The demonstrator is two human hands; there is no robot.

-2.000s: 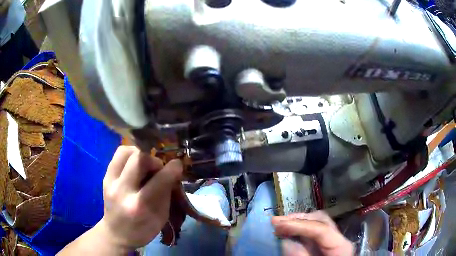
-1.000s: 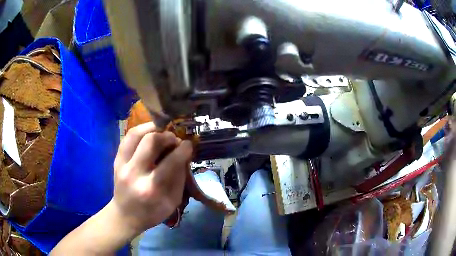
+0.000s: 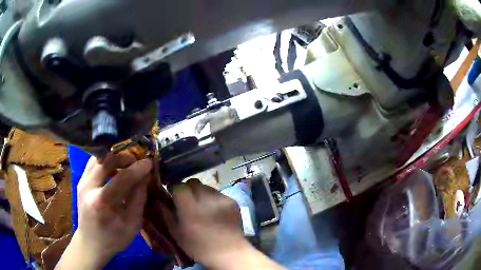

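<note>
The brown leather workpiece (image 3: 157, 213) hangs below the end of the cylinder arm (image 3: 253, 126), its upper edge close under the sewing machine head (image 3: 211, 26). My left hand (image 3: 113, 203) pinches the orange-tan edge of the workpiece just below the ribbed tension dial (image 3: 104, 125). My right hand (image 3: 205, 219) is at the workpiece's right side, fingers curled against it below the arm; its fingertips are partly hidden. The needle and presser foot cannot be made out behind the head and fingers.
Cut leather pieces (image 3: 50, 211) with a white slip (image 3: 27, 194) lie at the left beside blue bin material (image 3: 79, 163). A pale board (image 3: 311, 179) is below the arm. A clear plastic bag (image 3: 411, 221) is at the lower right. Blue-jeaned knees are below.
My right hand, out of view a second ago, is now at the workpiece. The view has shifted, so the machine head appears further left and more of the arm shows. My left hand still holds the edge.
</note>
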